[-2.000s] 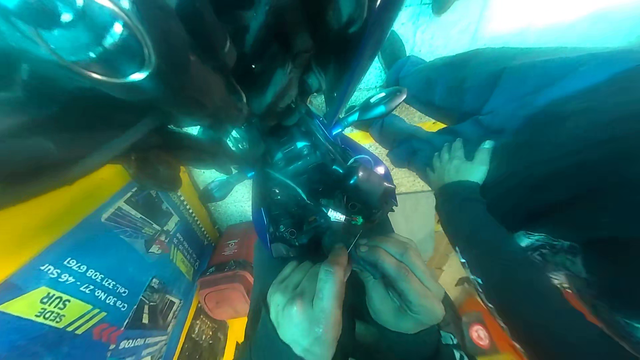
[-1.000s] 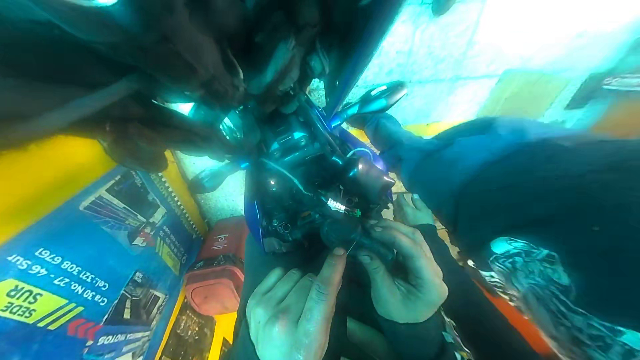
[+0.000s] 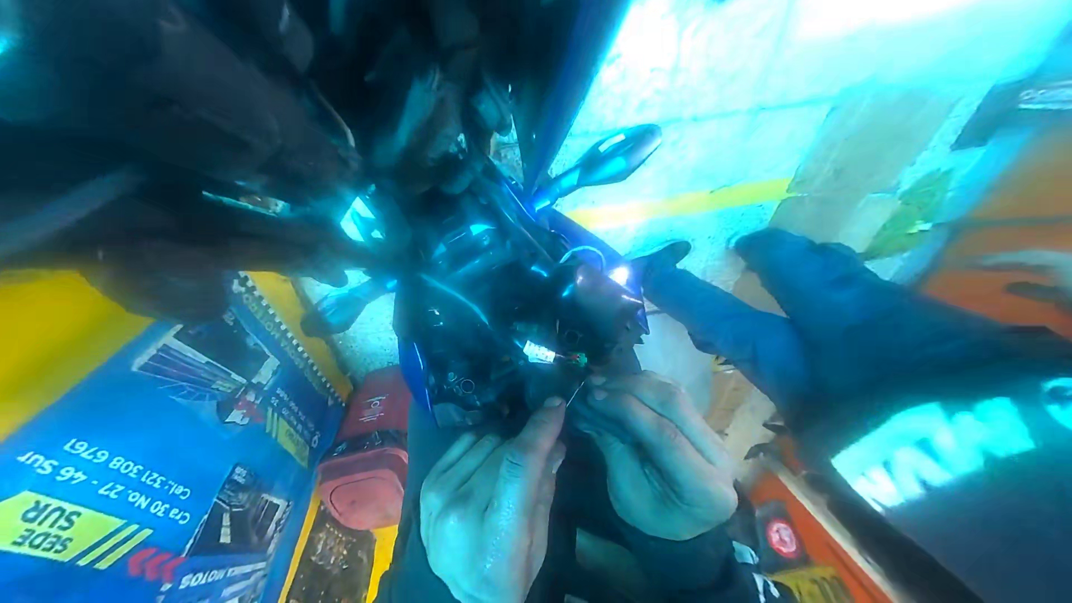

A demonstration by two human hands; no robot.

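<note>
My left hand (image 3: 494,502) and my right hand (image 3: 666,452) are close together at the lower middle, fingertips nearly meeting beside dark motorcycle parts. A thin shiny wire or pin (image 3: 575,393) shows between them. My right hand's fingers are pinched near its upper end; my left index fingertip is at its lower end. What exactly each hand grips is hard to tell. Just above lie a small white label (image 3: 538,352) and a green connector (image 3: 579,359) among the dark parts of a blue motorcycle (image 3: 413,377). A turn signal or mirror (image 3: 620,155) sticks out at the upper right.
A blue and yellow printed panel (image 3: 109,435) stands at the left, beside a red container (image 3: 366,494). At the right is another person in dark clothing with blue trousers (image 3: 729,322). An orange-red case (image 3: 804,511) is at the lower right. Dark blurred shapes cover the upper left.
The other person's hand, seen at the right two seconds ago, is out of sight, and that person's position has shifted. My hands have stayed close together near the dark parts.
</note>
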